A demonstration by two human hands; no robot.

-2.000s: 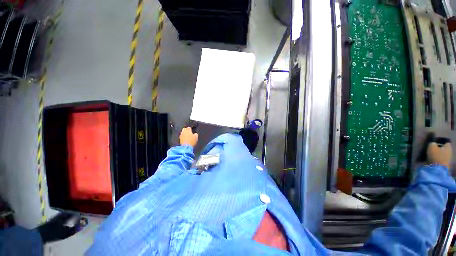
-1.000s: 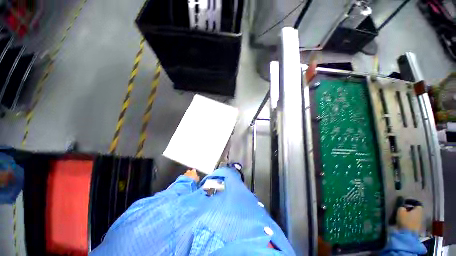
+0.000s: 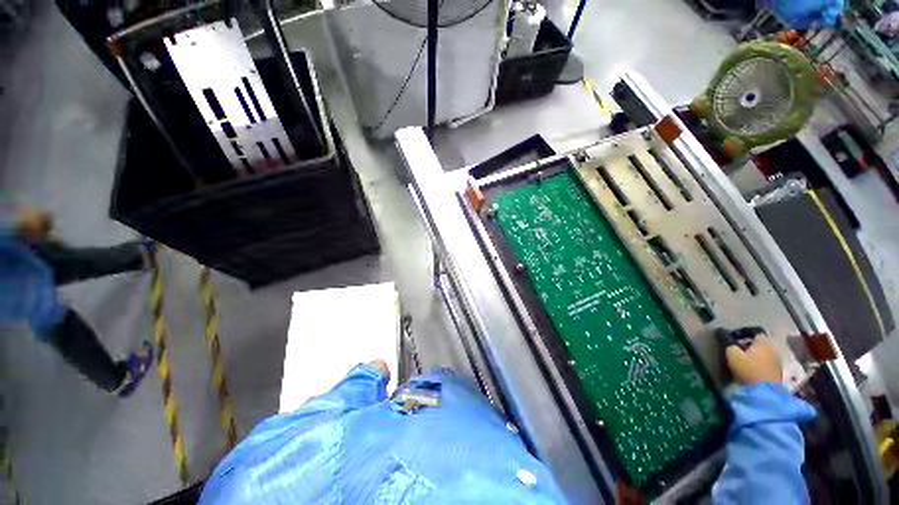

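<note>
The green circuit board lies in a black frame, its side with white marks facing up. The silver slotted metal plate lies beside it on the right. My right hand, with black fingertips, touches the near end of the plate; its fingers point away from me, and whether they grip is unclear. My left hand shows only in small part beyond the sleeve, at the edge of a white flat-topped object; its fingers are hidden.
Metal rails border the fixture, with orange-brown blocks at its corners. A black bin holding an upright slotted plate stands at upper left. A green fan stands beyond the station. A person is at the left edge.
The view has turned toward the right, so the station now appears slanted and more central, and the fan has come into view. My right hand stays at the plate's near end. A walking person shows at left.
</note>
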